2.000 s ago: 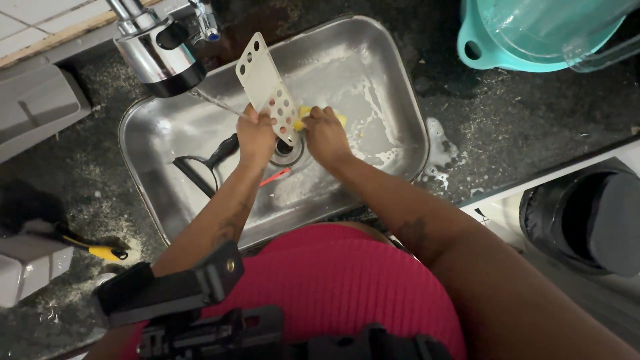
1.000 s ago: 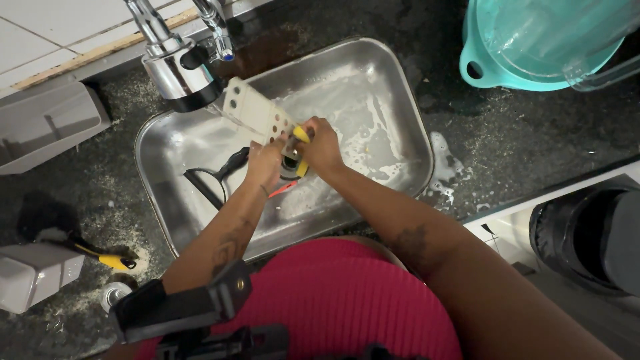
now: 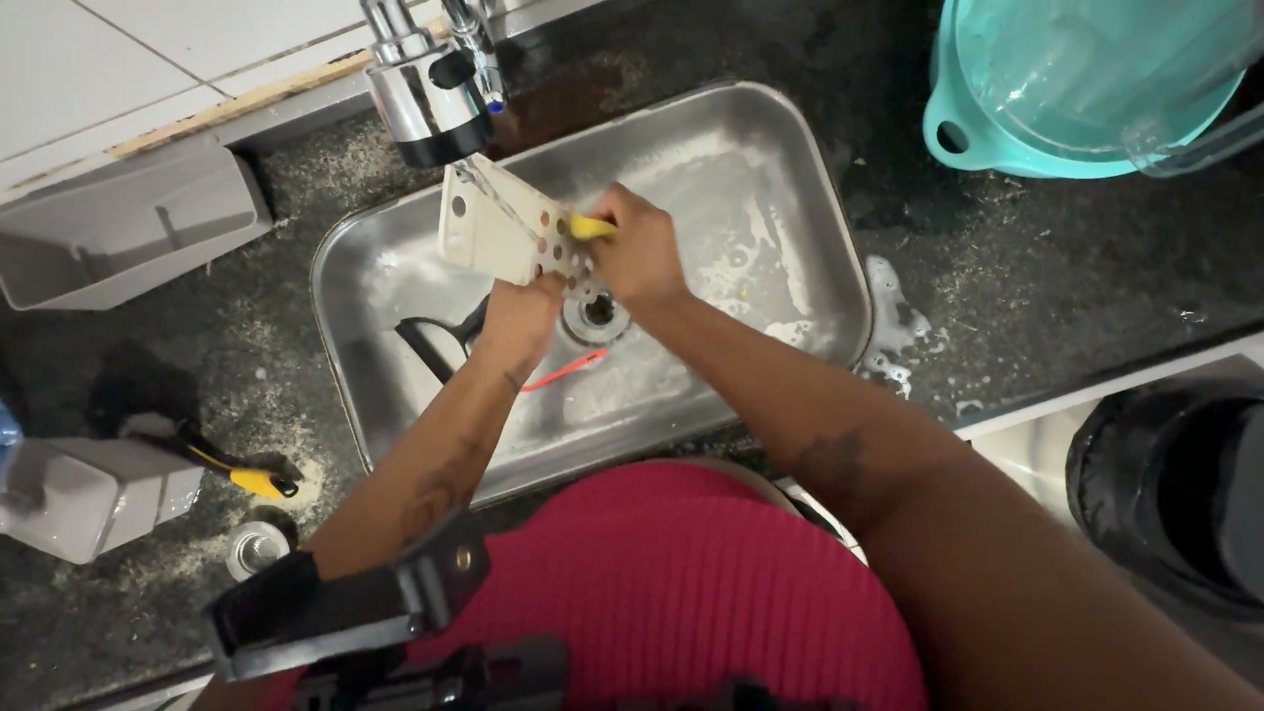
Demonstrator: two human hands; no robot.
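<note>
My left hand (image 3: 525, 314) grips the lower edge of a white plastic piece with round holes (image 3: 494, 222), tilted over the steel sink (image 3: 736, 178). Water from the chrome faucet (image 3: 430, 104) runs onto the piece. A yellow sponge (image 3: 591, 228) is pinched in my right hand (image 3: 637, 242), close against the holed end. Below my hands is the sink drain (image 3: 596, 314). A black-handled utensil (image 3: 430, 346) lies in the sink left of the drain, partly behind my left hand, and a thin red item (image 3: 568, 369) lies just below the drain.
Left on the dark counter are a grey plastic bin (image 3: 128, 232), a yellow-and-black handled tool (image 3: 259, 482), a light container (image 3: 74, 499) and a metal strainer (image 3: 257, 549). At right stand a turquoise container (image 3: 1047, 148) and, lower, a black bin (image 3: 1136, 494). Suds (image 3: 891, 316) lie beside the sink.
The white piece has tipped from steep to a flatter slant and is now under the faucet's stream. My right hand has moved up along it with the sponge since one second ago.
</note>
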